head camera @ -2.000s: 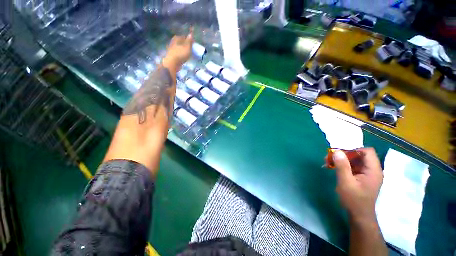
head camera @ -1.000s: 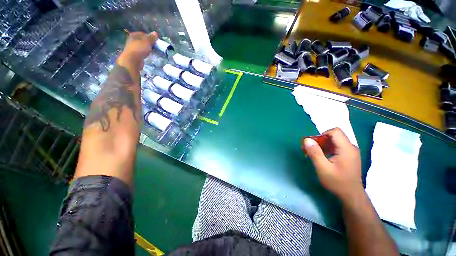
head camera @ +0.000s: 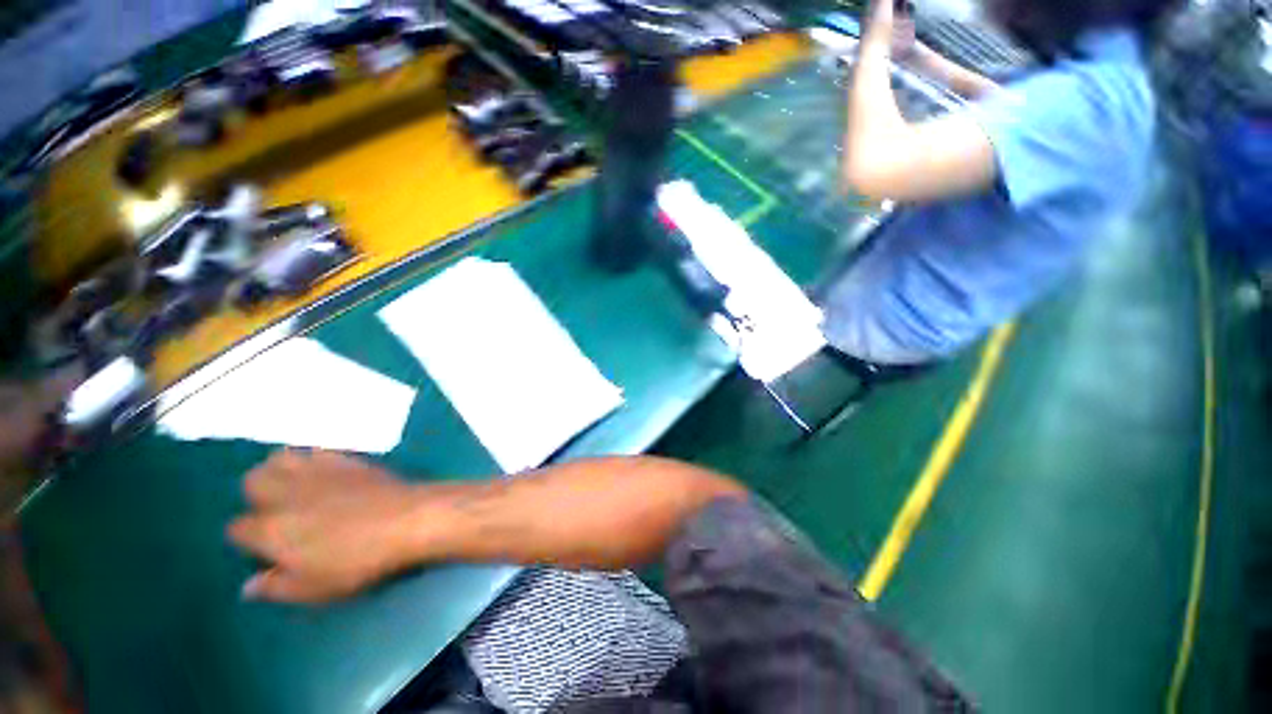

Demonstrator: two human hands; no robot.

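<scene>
My right hand (head camera: 314, 527) is over the green mat (head camera: 154, 586), below two white sheets, back of the hand up and fingers curled. Whatever its fingertips hold is hidden. My left hand (head camera: 25, 426) is dark, blurred and cut off by the left edge. A pale housing shell (head camera: 105, 392) is right beside its fingers at the edge of the yellow-orange board; whether the hand grips it cannot be told. One white sheet (head camera: 293, 398) lies slanted above my right hand, the other (head camera: 495, 356) to its right.
Blurred dark and silver housings (head camera: 279, 258) lie on the yellow-orange board (head camera: 419, 154). A dark upright shape (head camera: 635, 161) and a white paper (head camera: 753, 286) with a dark tool on it are farther right. A person in light blue (head camera: 963, 237) sits at the right.
The view has swung right. The tray has left the picture, and the seated person has come in. My left hand has moved from the tray to the board's edge. The amber scraper no longer shows.
</scene>
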